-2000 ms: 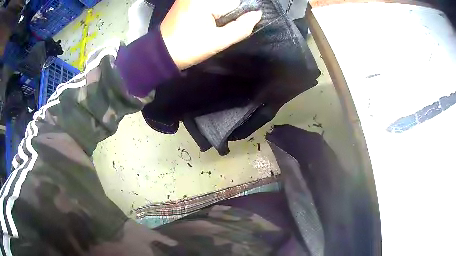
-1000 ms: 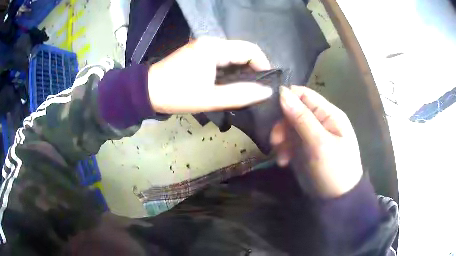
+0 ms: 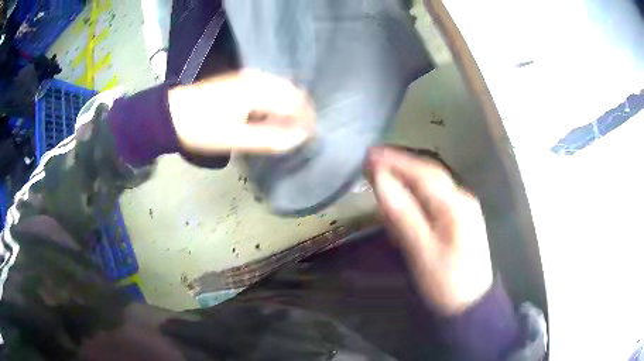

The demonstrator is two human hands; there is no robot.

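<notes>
A large limp garment piece point(image 3: 339, 106) hangs at the upper middle, its grey face showing and its lower edge curved and blurred by motion. My left hand point(image 3: 243, 116) is closed on the cloth near its lower left part. My right hand point(image 3: 438, 229) is to the right of the cloth, with thumb and forefinger close together near its lower right edge. Blur hides whether those fingertips hold the edge. A darker cloth part with a thin light line point(image 3: 201, 49) shows behind my left hand.
The white machine table point(image 3: 593, 233) with a brown curved edge fills the right side. Blue crates point(image 3: 63, 113) and dark scraps stand at the left. A pale speckled floor with yellow marks point(image 3: 92, 49) lies below. A checked strip point(image 3: 268, 264) lies above my lap.
Since one second ago, my hands have moved apart, the left one leftward. The cloth between them now hangs with its grey face spread. Two seconds ago my right hand was out of view.
</notes>
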